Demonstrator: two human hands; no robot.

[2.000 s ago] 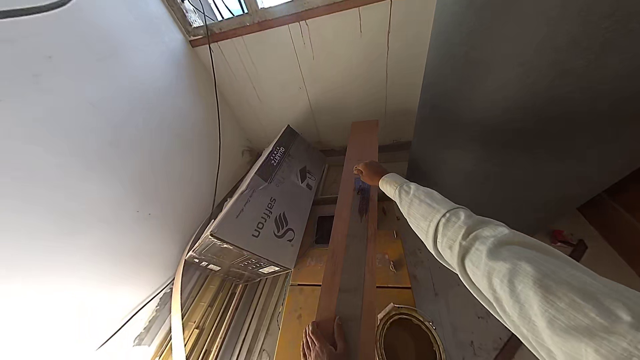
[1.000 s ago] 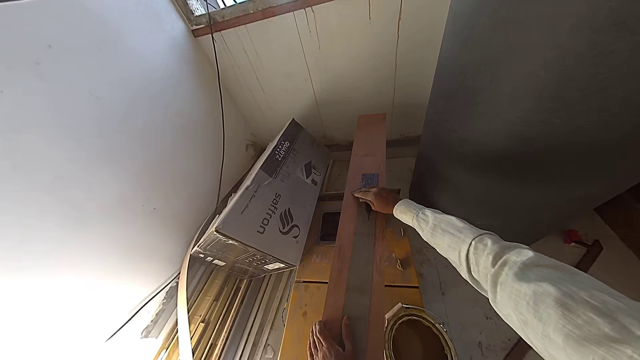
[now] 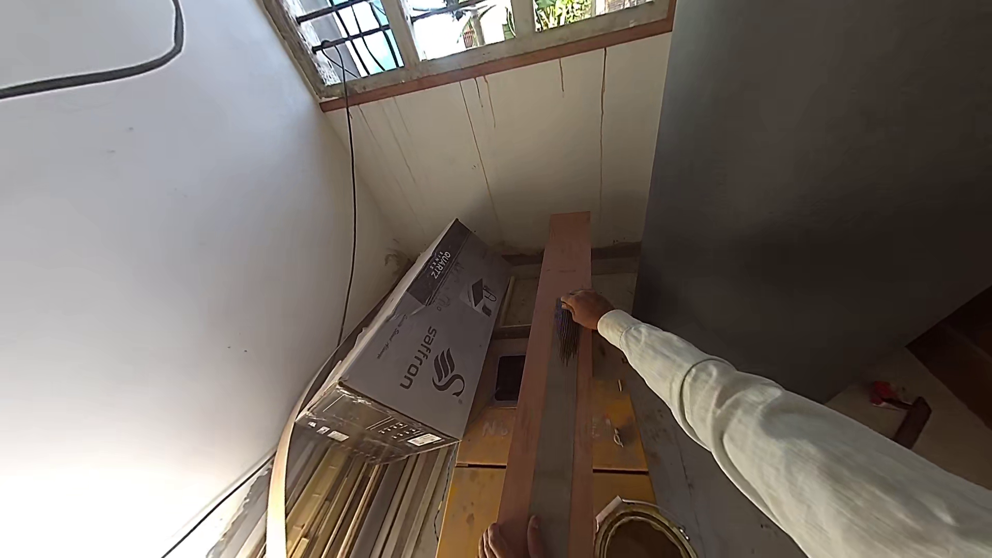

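A long reddish-brown board with a grey strip along its middle runs away from me. Near its far part my right hand grips a small dark bluish tool, held against the strip; it looks like a brush or a spreader, blurred. At the bottom edge of the view my left hand rests on the board's near part, its fingers across the left side and the strip, partly cut off by the frame. Just right of the board's near end stands an open round can.
A large grey cardboard sink box leans at the left above stacked long strips. Beneath the board is a yellow wooden surface. A dark grey panel stands at the right. A barred window is above the far wall.
My right hand is gripping the bluish tool; one second ago it was on the board just nearer than a small blue patch. My left hand has stayed on the board's near part. The view has tilted up.
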